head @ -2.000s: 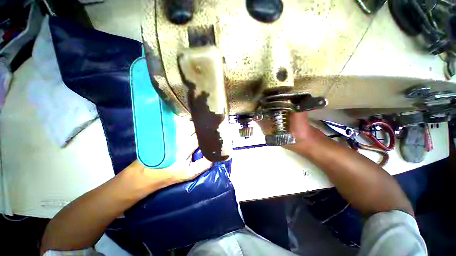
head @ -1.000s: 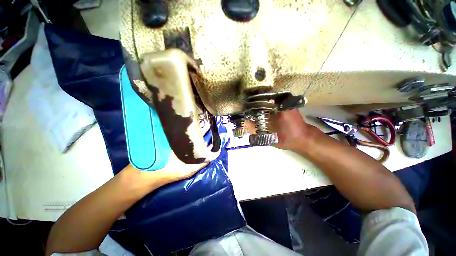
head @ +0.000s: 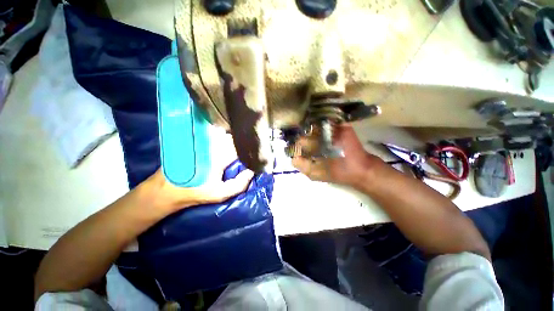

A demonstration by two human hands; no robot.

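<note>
A glossy navy fabric piece runs from the upper left, under the lamp, and hangs over the table's front edge. My left hand lies on it left of the needle area, partly hidden by the turquoise lamp; its fingertips touch bunched bright blue fabric. My right hand is right of the needle area, partly behind the tension assembly, fingers bent; whether it holds fabric is hidden. The cream sewing machine head covers the top centre, with the chipped take-up guard in front of the needle.
Scissors with red and brown handles lie right of my right hand, beside a round grey disc and a thin red-handled tool. Pale fabric lies at left. Dark quilted parts are below the table at right.
The view has shifted. My right hand's fingers now show more clearly below the tension assembly, nearer the needle area. The blue fabric by my left fingertips is more bunched.
</note>
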